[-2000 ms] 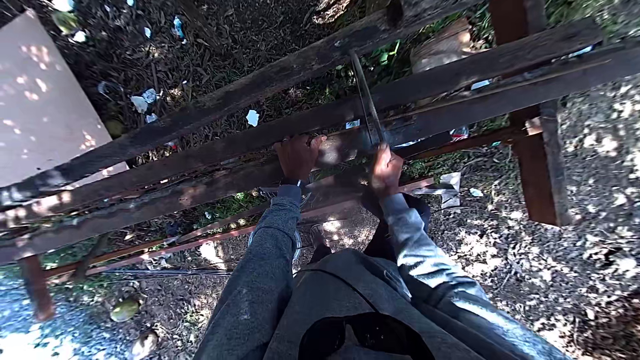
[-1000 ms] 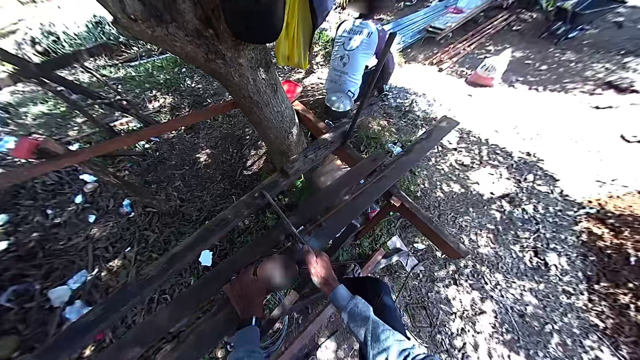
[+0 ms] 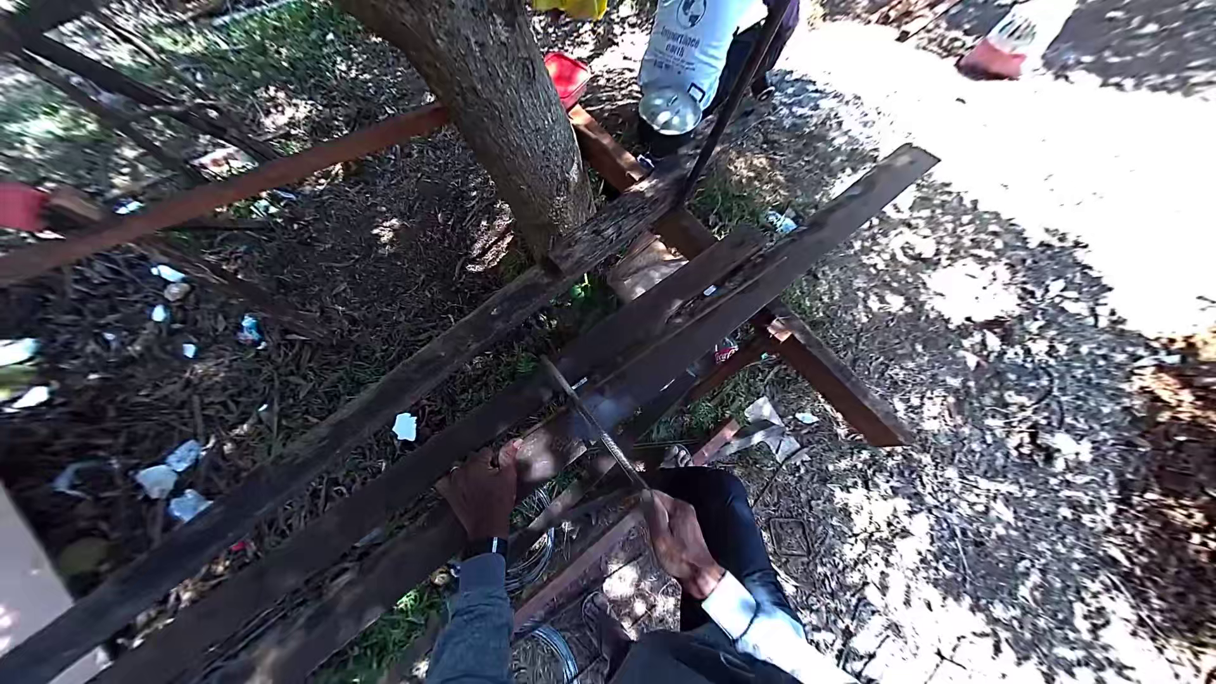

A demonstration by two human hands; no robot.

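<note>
My right hand (image 3: 676, 537) is closed around the near end of a long thin tool (image 3: 603, 432), which looks like a saw or file seen edge-on. The tool lies crosswise over a dark wooden plank (image 3: 741, 294), its far end reaching a neighbouring dark board (image 3: 475, 413). To the left of the tool, my left hand (image 3: 483, 489) grips the near plank, with its thumb on the upper side. A pale worn patch of wood shows between the two hands. My left fingertips are hidden beneath the wood.
A tree trunk (image 3: 513, 123) rises behind the planks. Reddish crossbeams (image 3: 836, 389) support them. Coiled wire (image 3: 532, 560) lies beside my legs. Another person crouches near a white printed sack (image 3: 698, 43) and a metal lid (image 3: 670, 111). Litter dots the leafy ground.
My view has swung up and around since the earliest frame, bringing in the tree. The left hand still rests on the plank and the right still holds the tool across it.
</note>
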